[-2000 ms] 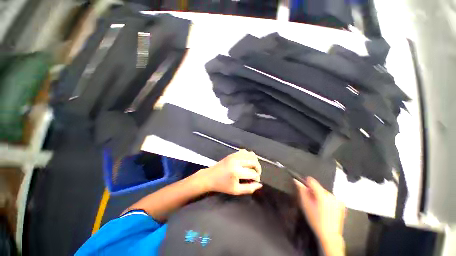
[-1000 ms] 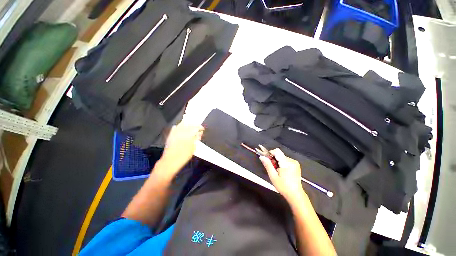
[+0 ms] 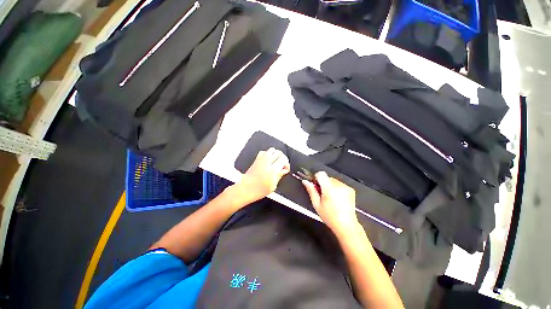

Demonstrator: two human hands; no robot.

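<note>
A dark zip pocket panel lies along the table's near edge. Its silver zipper shows right of my right hand, with a shiny blob at the right end. My left hand is on the panel's left part, its fingers bent together at the cloth near the zipper's left end; they seem to pinch it. My right hand holds small thread snips, mostly hidden by the fingers. The snips' tips point left, at the zipper's left end, close to my left fingers.
A messy pile of dark panels lies beyond and right of the panel. A laid-out stack of panels hangs over the table's left end. A blue basket is below left, another blue basket beyond. A black strip runs along the right.
My left hand has moved right from the panel's left end to beside the snips. My right hand has shifted slightly left. A second ago the snips' blades and handle showed more clearly.
</note>
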